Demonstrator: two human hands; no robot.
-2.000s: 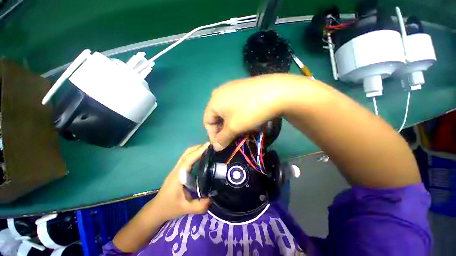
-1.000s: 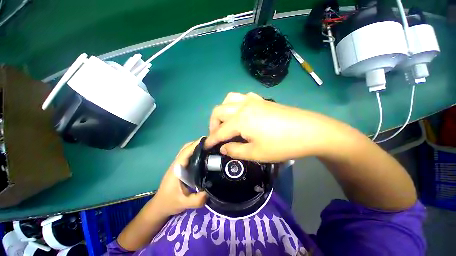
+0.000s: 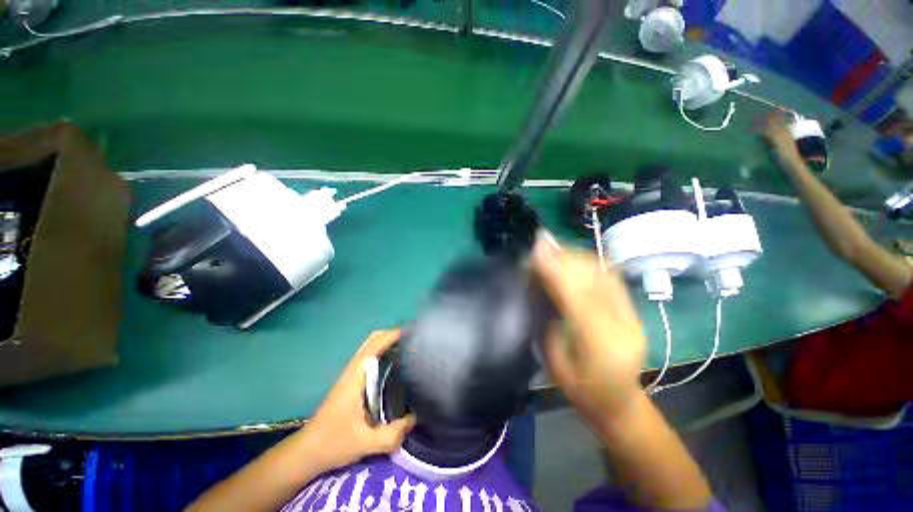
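A camera unit (image 3: 466,350) with a rounded black head and a white rim is held upright at the lap and bench edge. The black head is blurred and covers the inside, so no wires show. My left hand (image 3: 355,410) grips the lower left side of the unit. My right hand (image 3: 591,325), blurred, is at the right side of the black head; its fingertips point toward the bench, and whether it touches the head is hard to tell. A bundle of black leads (image 3: 506,222) lies just beyond the head, by the metal post.
A white-and-black camera (image 3: 255,245) lies at left beside a cardboard carton (image 3: 75,260). Two white camera bodies (image 3: 651,240) stand at right with cords hanging. A metal post (image 3: 551,105) rises behind. Another person's arm (image 3: 836,220) reaches over the conveyor belt (image 3: 300,90). Blue crates (image 3: 821,465) are below.
The black head now covers the wired interior. My right hand has moved from over the interior to the right side of the head. The view has tilted up, showing the conveyor and another person's arm.
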